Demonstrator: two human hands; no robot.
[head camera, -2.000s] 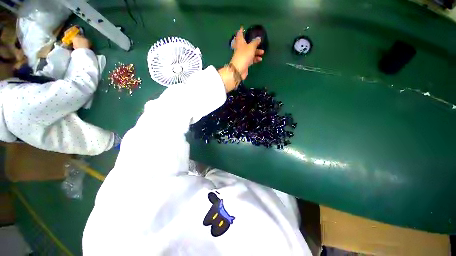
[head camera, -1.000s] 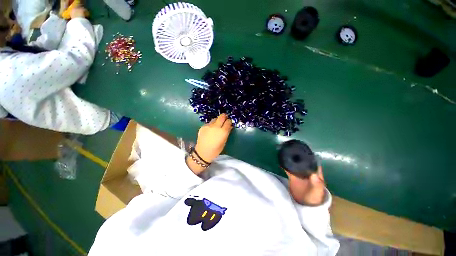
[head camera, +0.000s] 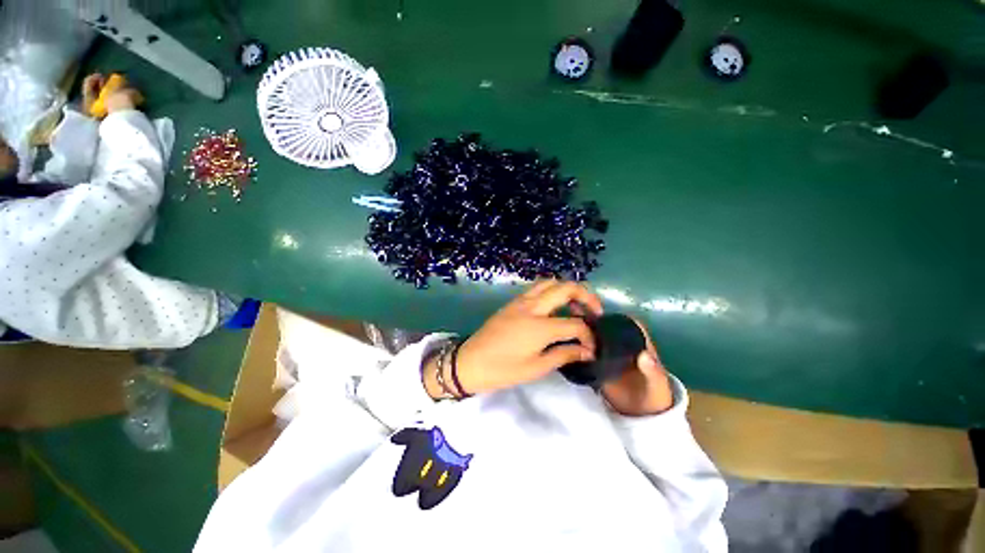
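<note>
A black cylindrical housing (head camera: 619, 344) is held low in front of my chest, at the bench's near edge. My right hand (head camera: 646, 382) is closed around its right side and underside. My left hand (head camera: 531, 341) reaches over from the left, with its fingers on the housing's left side and top. Whether the left fingertips pinch a small fitting cannot be seen. A large heap of small glossy black fittings (head camera: 486, 211) lies on the green bench just beyond my hands. Pale blue tweezers (head camera: 377, 202) touch the heap's left edge.
A white fan (head camera: 327, 108) lies behind the heap at left. Black housings (head camera: 646, 39) and round discs with white faces (head camera: 727, 58) stand farther back. A small red-gold heap (head camera: 220, 163) lies near a neighbour's sleeve (head camera: 97, 227). Open cardboard boxes (head camera: 251, 378) are by my lap.
My left hand has moved from the heap's near edge right to the housing. My right hand has drawn the housing slightly left and tilted it. The view has shifted a little.
</note>
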